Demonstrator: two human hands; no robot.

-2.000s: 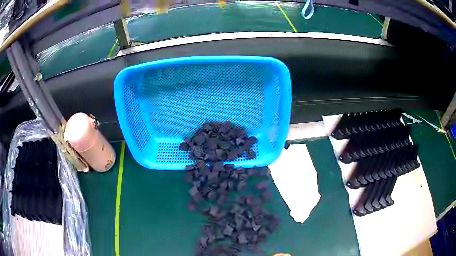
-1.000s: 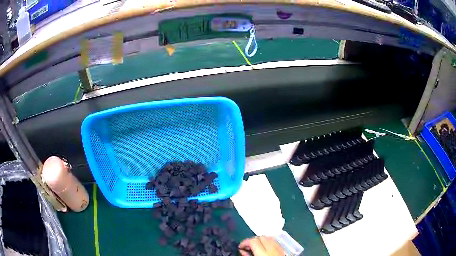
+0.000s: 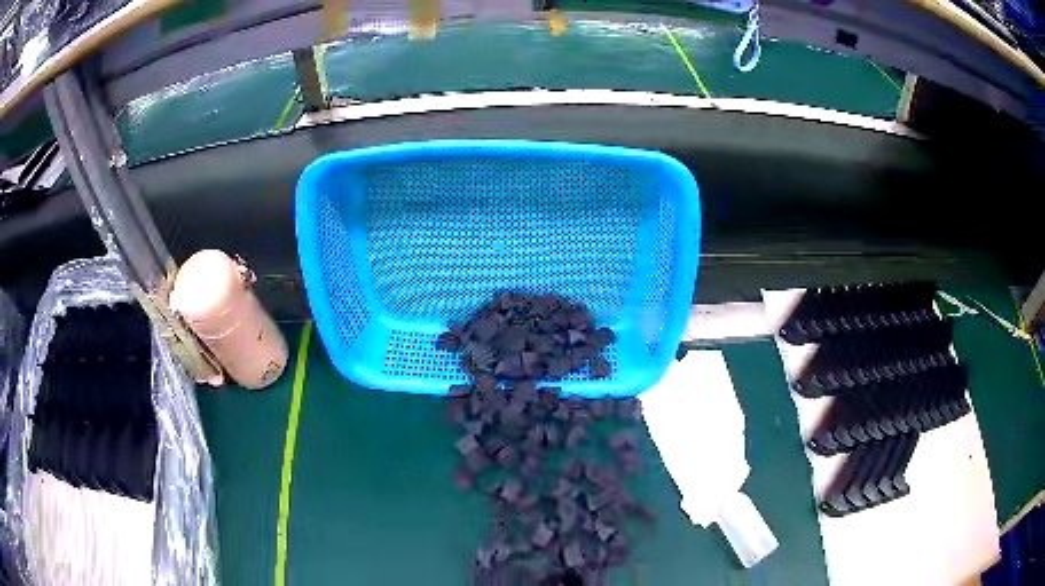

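No hand shows in the head view. Small black pieces [image 3: 533,338] lie heaped in the tipped blue basket [image 3: 499,151] and spill over its near rim onto the green bench, down to the bottom edge. A white cloth [image 3: 697,418] lies flat right of the pile. A small translucent squeeze bottle [image 3: 747,531] lies on its side at the cloth's near end. At right, finished black parts [image 3: 877,372] lie in slanted rows on a white sheet [image 3: 917,532]; the front row is shorter.
A plastic-lined box [image 3: 183,492] at left holds rows of long black parts [image 3: 94,401]. A pink bottle [image 3: 229,321] leans near a metal post [image 3: 109,189]. A dark barrier stands behind the basket. A raised shelf edge crosses the top, with a light blue loop [image 3: 747,44] hanging.
A hand seen at the bottom one second ago, beside the squeeze bottle, is out of view. The bottle now lies at the cloth's near end, where none showed two seconds ago. The camera view has shifted.
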